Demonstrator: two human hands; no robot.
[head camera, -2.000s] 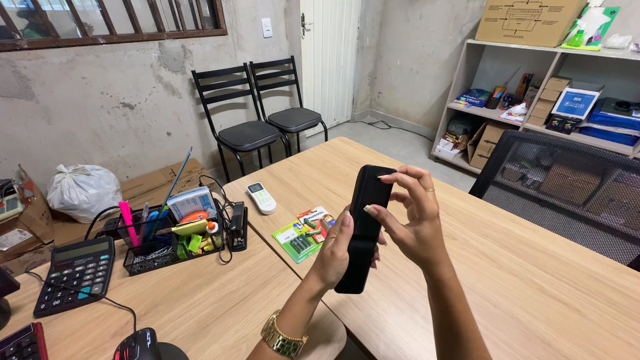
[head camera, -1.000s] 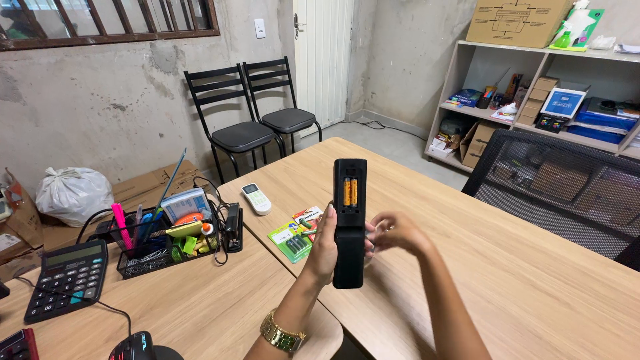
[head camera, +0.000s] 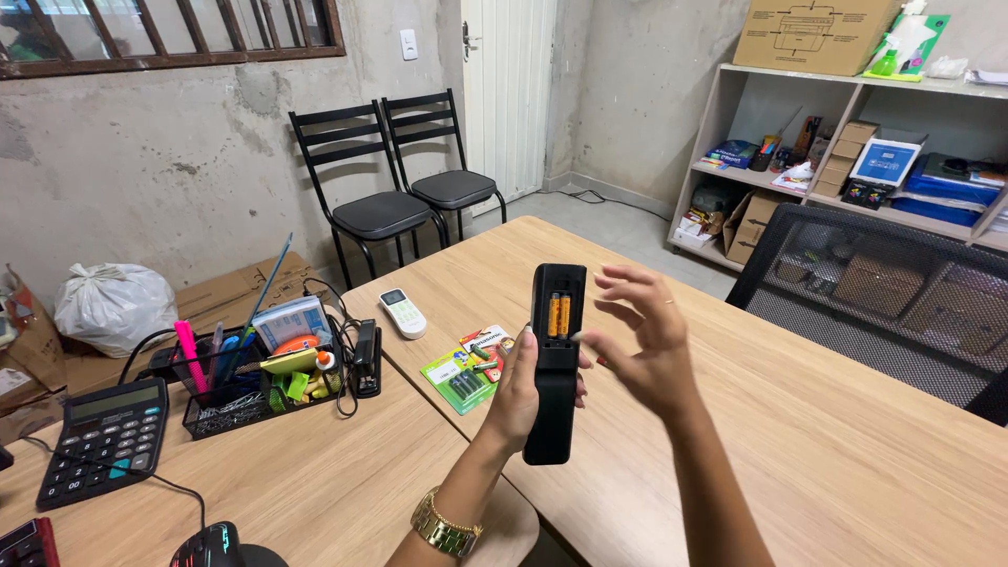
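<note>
My left hand (head camera: 517, 394) holds a black remote control (head camera: 556, 409) upright over the table, its back facing me. The battery compartment is uncovered, and two orange AAA-type batteries (head camera: 559, 315) lie side by side in it. My right hand (head camera: 642, 339) is just right of the remote, fingers apart, with nothing seen in it; the thumb is close to the remote's edge. Battery blister packs (head camera: 465, 382) lie on the table left of the remote, with loose green batteries (head camera: 484, 365) on them. The battery cover is not in sight.
A white remote control (head camera: 402, 313) lies beyond the packs. At the left are a black mesh desk organizer (head camera: 228, 417) with pens, a stapler (head camera: 367, 358), a calculator (head camera: 102, 441) and a computer mouse (head camera: 209, 547). A mesh office chair (head camera: 866, 299) stands at the right, two black chairs (head camera: 382, 214) behind the table.
The battery compartment, covered two seconds ago, is uncovered with batteries showing. My right hand has come off the remote's back, moved low beside it, then risen with fingers spread.
</note>
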